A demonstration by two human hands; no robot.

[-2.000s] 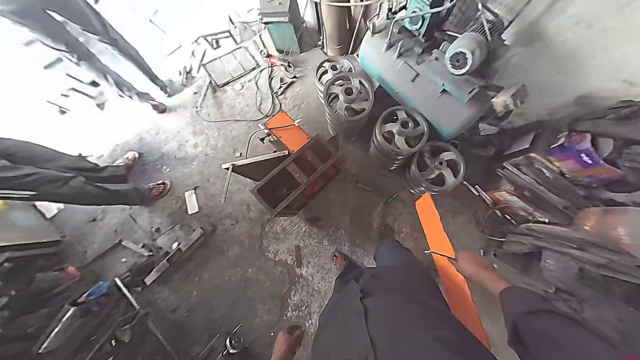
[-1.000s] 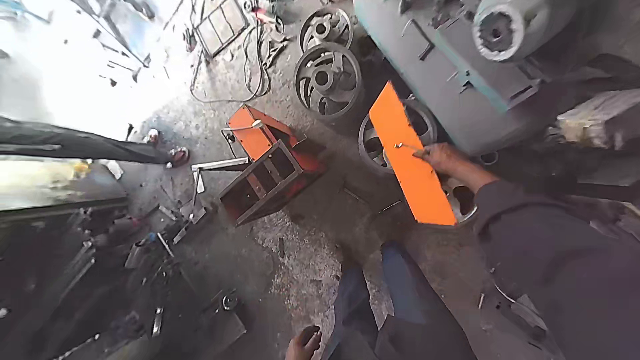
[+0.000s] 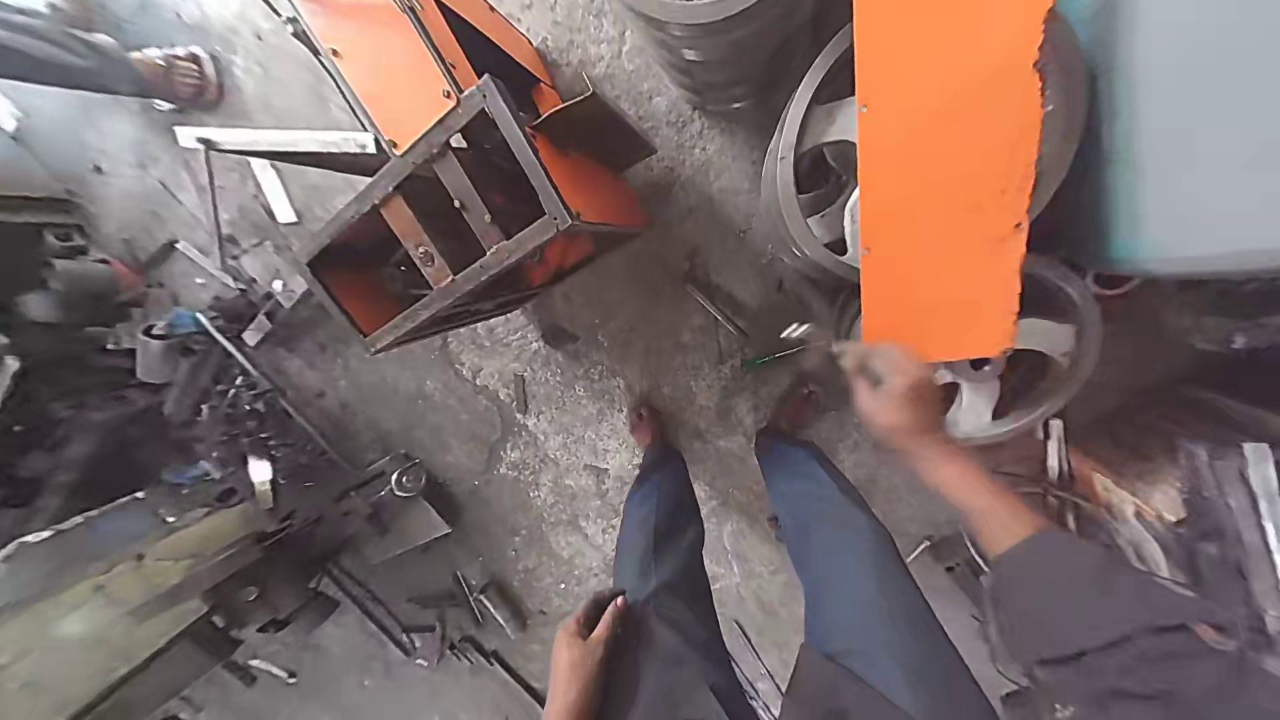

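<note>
An orange metal sheet (image 3: 940, 190) with one ragged edge lies over the spoked metal wheels (image 3: 1060, 350) at the right. My right hand (image 3: 895, 395), blurred, is just below the sheet's lower left corner, its fingers curled round a small shiny metal tool (image 3: 797, 330), whose kind I cannot tell. My left hand (image 3: 585, 650) hangs beside my left thigh, fingers bent, with a small dark thing or shadow at the fingertips. At the upper left stands a steel angle frame (image 3: 470, 270) with orange panels (image 3: 385, 70). A green-handled screwdriver-like tool (image 3: 775, 357) lies on the floor.
A grey-teal tank (image 3: 1190, 130) fills the upper right. Stacked wheels (image 3: 710, 50) stand at the top. Metal scraps and bars (image 3: 270, 380) cover the floor at the left, more (image 3: 1130, 510) at the lower right. Another person's sandalled foot (image 3: 185, 78) is at the upper left.
The orange sheet, held in my right hand a second ago, now rests over the wheels, and that hand is off it at its lower edge. The view has moved closer.
</note>
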